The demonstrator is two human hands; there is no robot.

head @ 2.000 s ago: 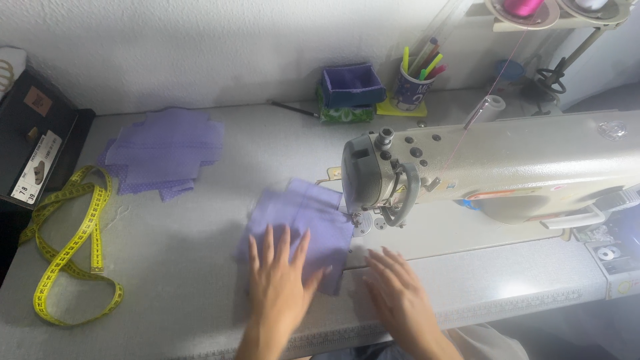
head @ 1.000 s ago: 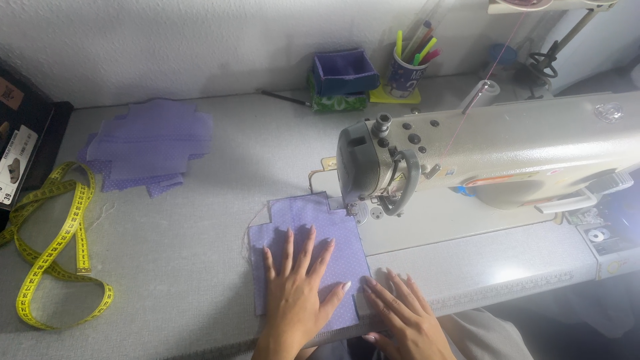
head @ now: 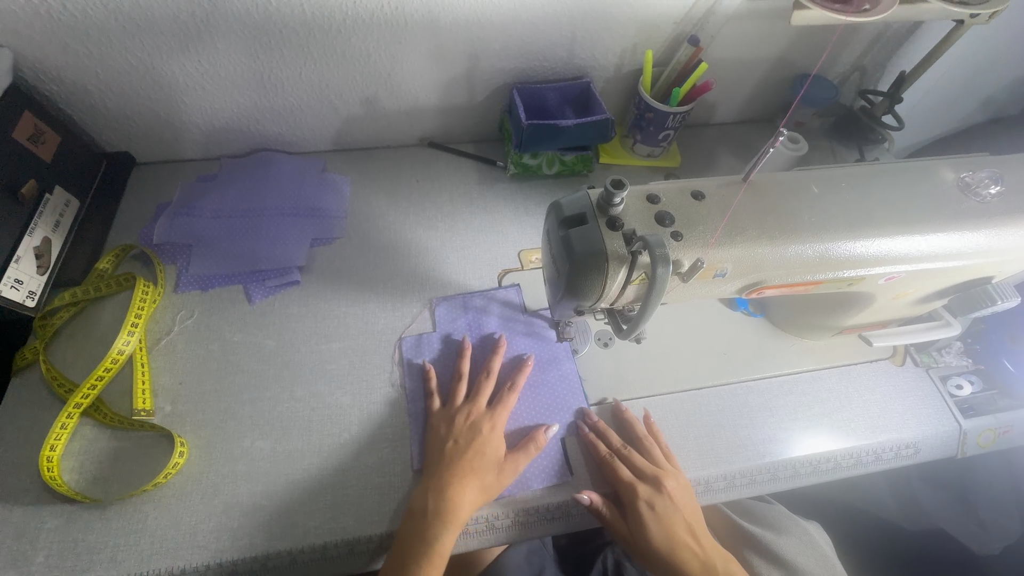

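A purple dotted fabric piece (head: 552, 384) with notched corners lies flat on the table, its upper right part by the presser foot of the industrial sewing machine (head: 760, 232). My left hand (head: 472, 424) rests palm down on the fabric with spread fingers. Beside the fabric's right edge, my right hand (head: 640, 472) lies flat at the front of the table, fingertips close to that edge. Neither hand grips anything. Loose thread trails at the fabric's left side. Whether the presser foot bears on the fabric cannot be told.
A stack of purple fabric pieces (head: 248, 212) lies at the back left. Near it are a yellow measuring tape (head: 112, 376) and a dark shoe box (head: 56, 168). Along the wall stand a small fabric-covered box (head: 560, 116), a green patterned box (head: 548, 162) and a cup of pens (head: 654, 124).
The purple fabric under my left hand, turned at an angle two seconds ago, now lies straighter and nearer the front edge. Both hands look much the same as one second ago.
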